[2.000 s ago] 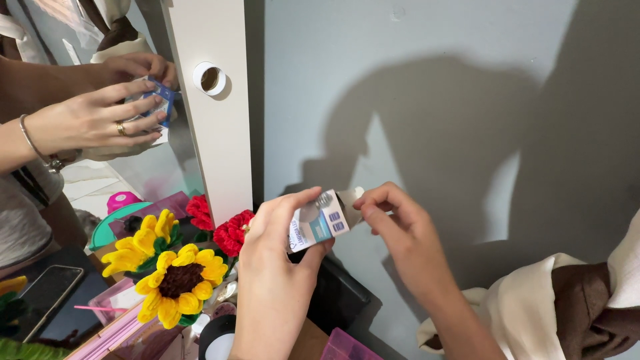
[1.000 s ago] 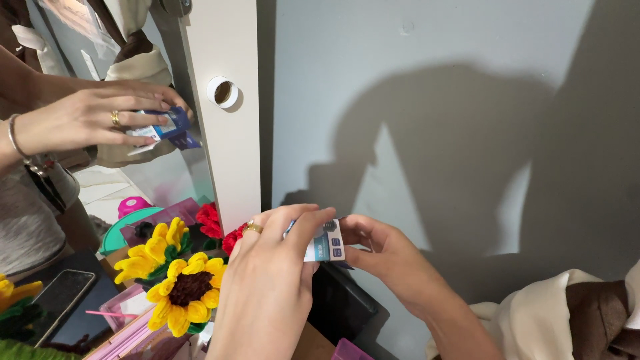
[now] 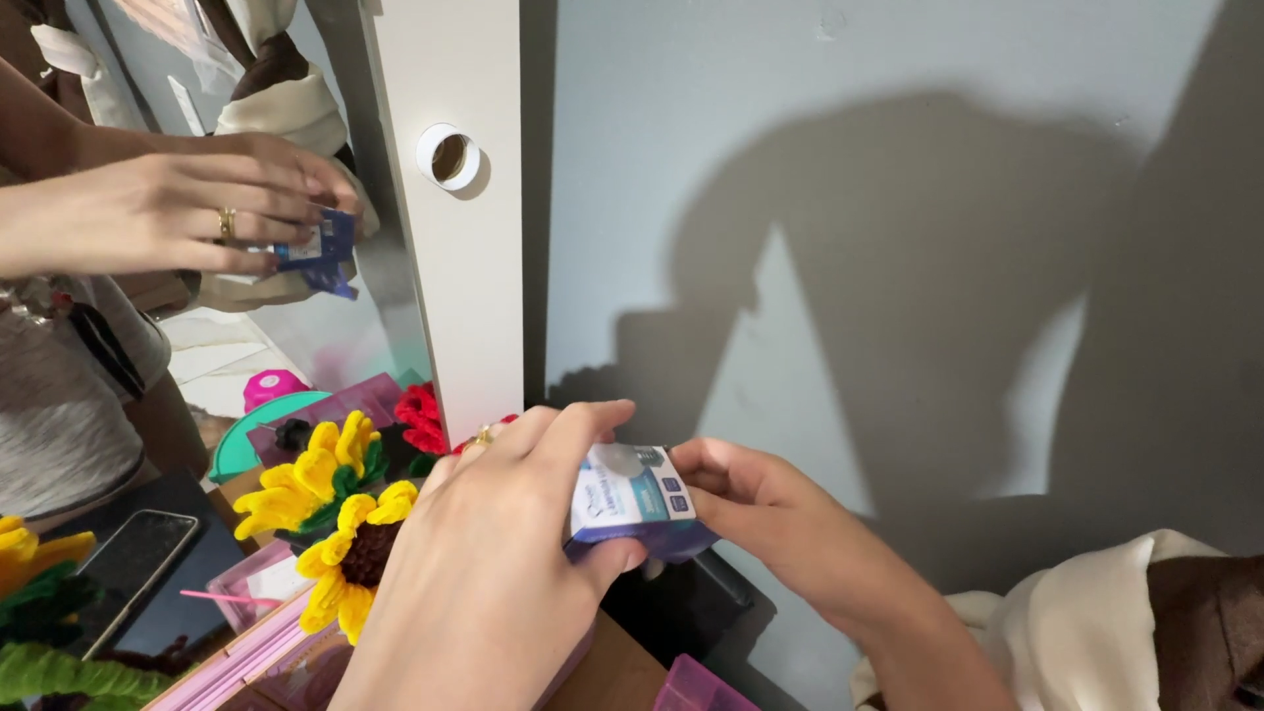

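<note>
My left hand [image 3: 504,533] grips a small light-bulb carton [image 3: 632,494], white, teal and purple-blue, with its thumb under the near edge and its fingers over the far side. At the carton's right end, the fingertips of my right hand [image 3: 760,513] touch the cardboard; what they pinch there is partly hidden. The printed face with a bulb picture points up toward me. A mirror on the left repeats both hands and the carton. Just left of my left hand is a yellow fuzzy sunflower [image 3: 365,553] with a brown centre.
A white upright panel [image 3: 469,296] carries a round white fitting [image 3: 448,158]. Behind stands a grey-blue wall [image 3: 918,59]. Red fuzzy flowers [image 3: 423,420] are at the panel's foot, a pink translucent container [image 3: 701,686] at the bottom, cream and brown fabric [image 3: 1076,622] at lower right.
Two seconds ago an end flap of the carton stood out near my right hand; now my right fingers cover that end. The carton has turned, and its purple-blue side shows more.
</note>
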